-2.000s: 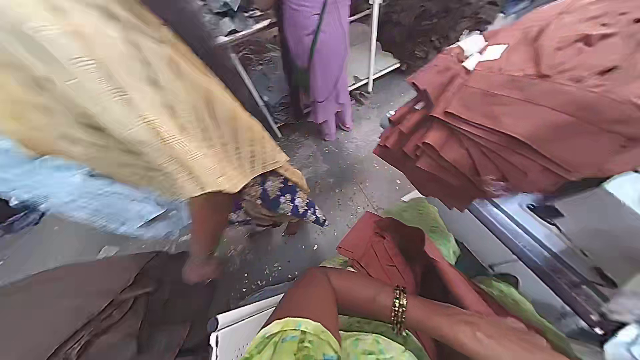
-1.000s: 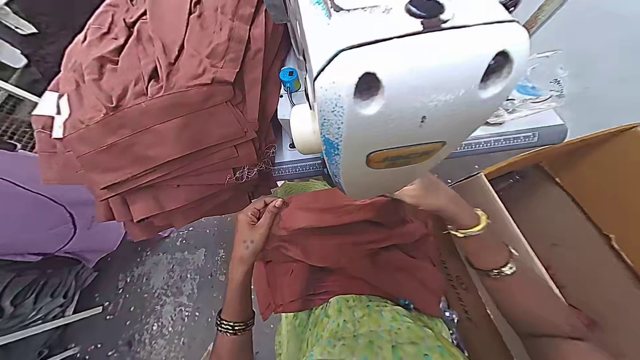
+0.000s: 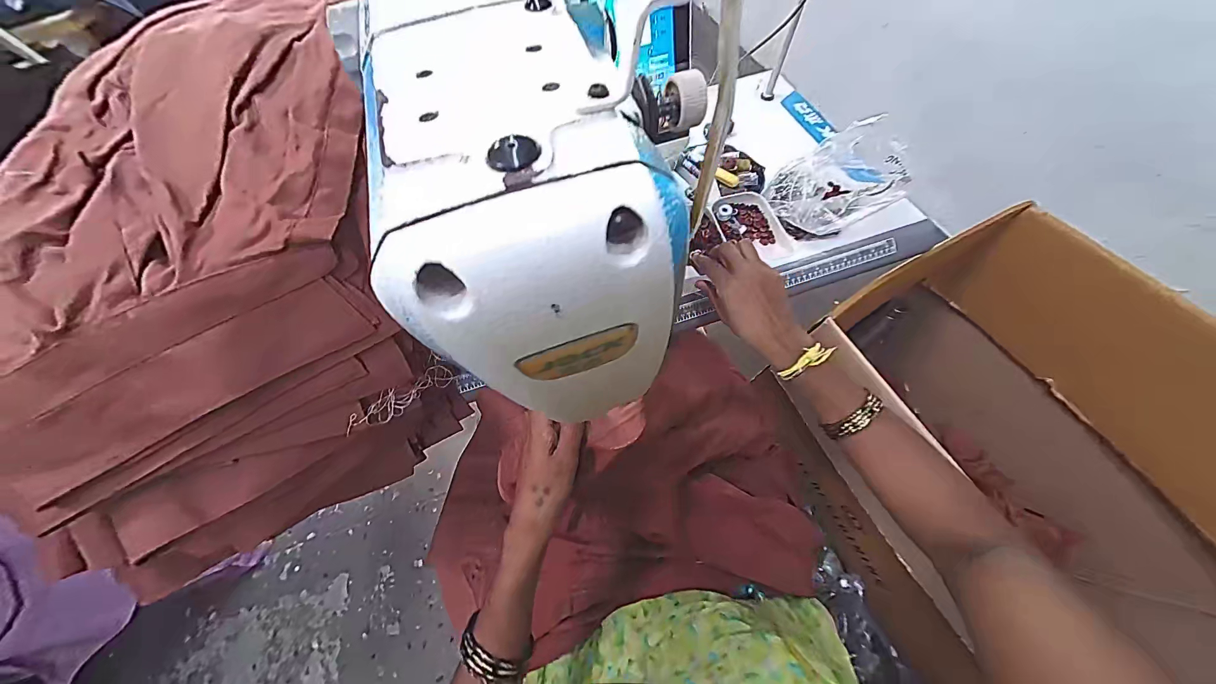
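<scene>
A reddish-brown cloth garment [image 3: 684,475] lies over my lap and runs up beneath the head of a white Jack sewing machine [image 3: 532,256]. My left hand [image 3: 549,461] is on the cloth just below the machine head, its fingertips hidden under it, so its grip does not show. To the right of the machine, my right hand [image 3: 746,290] reaches over the table edge, fingers bent, at a small white tray [image 3: 781,237] of dark red buttons. Whether its fingertips hold a button cannot be told.
Stacked reddish-brown garments [image 3: 209,332] with loose threads fill the left. An open cardboard box [image 3: 1092,361] stands at the right under my forearm. A clear plastic bag [image 3: 841,180] and a container of small bobbins or spools [image 3: 736,173] lie on the machine table.
The view has swung strongly to the sewing machine. Since a second ago, my right hand has left the cloth for the button tray, and my left hand has moved under the machine head.
</scene>
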